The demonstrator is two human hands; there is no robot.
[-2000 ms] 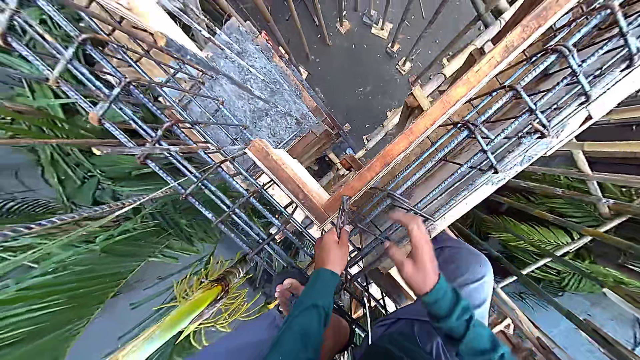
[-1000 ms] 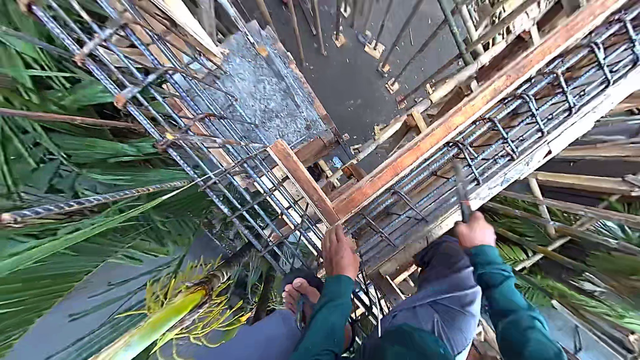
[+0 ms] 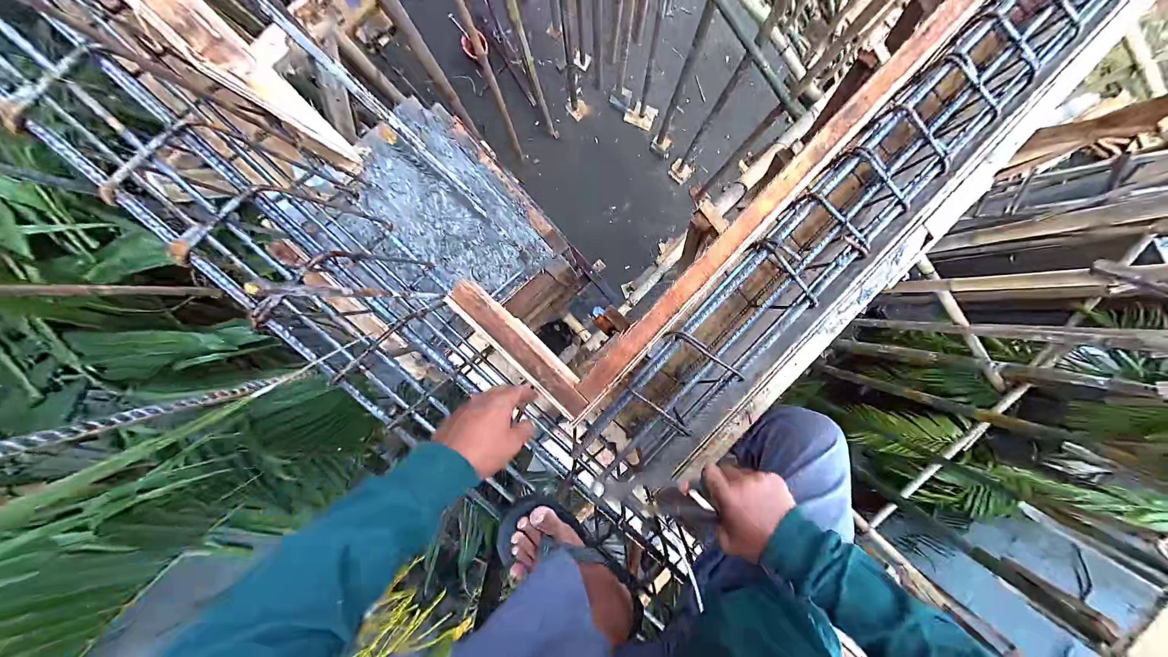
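My left hand (image 3: 488,429) lies over the rebar cage at the corner, by the lower end of a short wooden board (image 3: 520,349); its fingers are partly spread and nothing shows in it. My right hand (image 3: 744,506) is closed around the handle of a tool (image 3: 684,504), blurred and too unclear to name, close to the formwork's outer edge. A long wooden board (image 3: 776,205) meets the short one at the corner. Beside it, inside the beam formwork, runs a steel rebar cage (image 3: 858,205) with tied stirrups.
My sandalled foot (image 3: 538,538) stands below the corner. A wide rebar cage (image 3: 219,246) and a grey panel (image 3: 447,201) are at upper left. Wooden props (image 3: 529,73) rise from the ground far below. Bamboo poles (image 3: 1013,338) are at right, palm fronds (image 3: 301,456) at left.
My right hand has come down and inward with the tool, which was held upright farther right one second ago. My left hand has shifted left from the corner where the boards meet.
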